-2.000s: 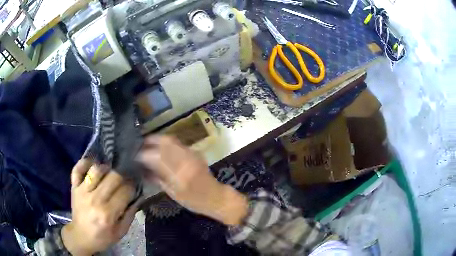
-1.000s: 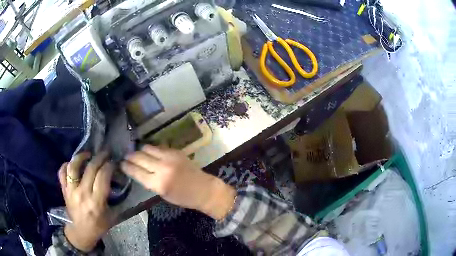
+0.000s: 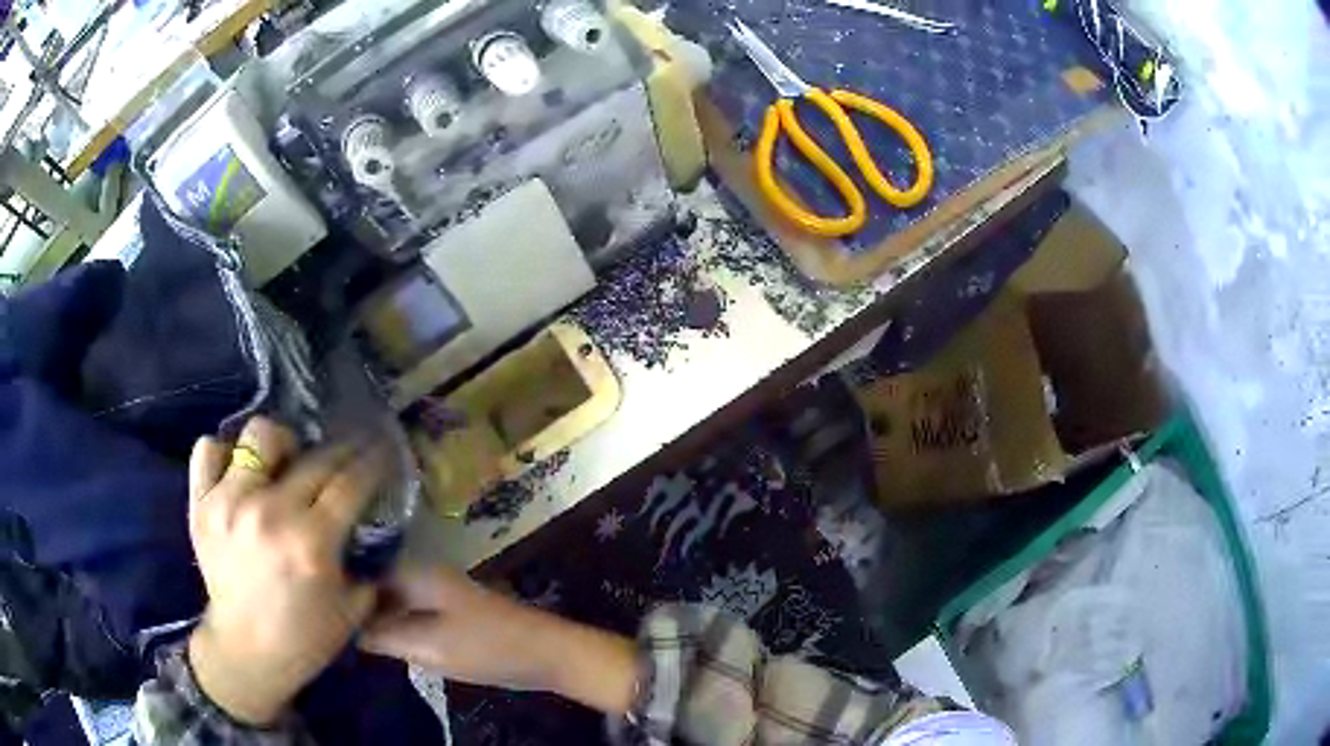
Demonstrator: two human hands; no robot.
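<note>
A dark navy garment lies left of the overlock machine and runs up to the machine's left head. Its pale edge stands up and curves down to my hands. My left hand, with a ring, presses and holds the cloth at the machine's front left. My right hand is below and right of it, its fingertips at the lower edge of the cloth, partly hidden behind my left hand. The cloth between the hands is blurred.
Orange-handled scissors lie on a patterned blue mat at the right. Dark lint is scattered near a cream recess. A cardboard box and a green-rimmed crate stand below the table edge at the right.
My right hand has moved down from above the cloth to its lower edge, beside my left hand. The cloth edge has shifted, and the recess shows more fully. The view has shifted slightly.
</note>
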